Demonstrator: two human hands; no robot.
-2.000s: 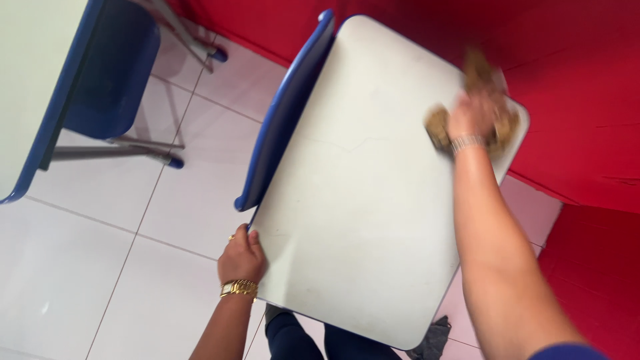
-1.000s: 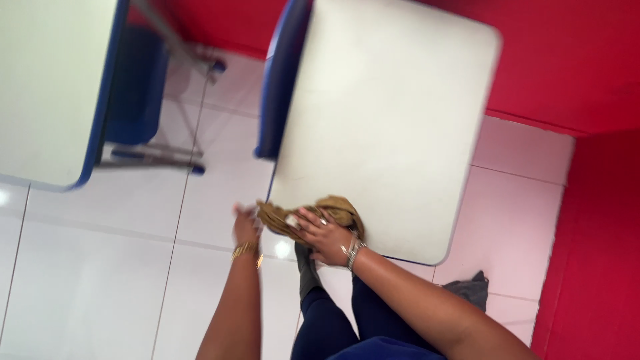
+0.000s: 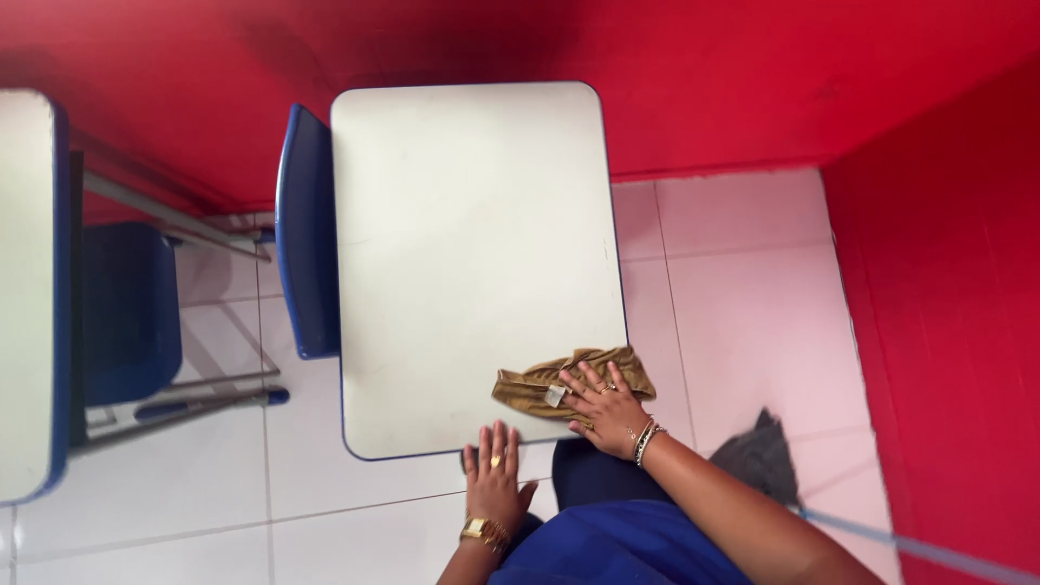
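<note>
A white desk top with a blue edge (image 3: 475,236) lies in front of me. On its near right corner is a crumpled brown cloth (image 3: 532,392) with a small white tag, part of it hanging past the right edge. My right hand (image 3: 605,410) presses flat on the cloth with its fingers spread. At the desk's near edge, left of the cloth, my left hand (image 3: 494,475) holds nothing; its fingers are extended and the fingertips are by the edge.
A blue chair back (image 3: 307,236) stands against the desk's left side. Farther left are another white desk (image 3: 28,301) and a blue seat (image 3: 130,313) with metal legs. Red walls (image 3: 715,81) rise ahead and right. A dark grey cloth (image 3: 756,459) lies on the tiled floor, near a light blue pole (image 3: 934,550).
My right hand and the brown cloth have gone from the desk's far right part to its near left corner, then to its near right corner. My left hand has let go of the desk's left corner.
</note>
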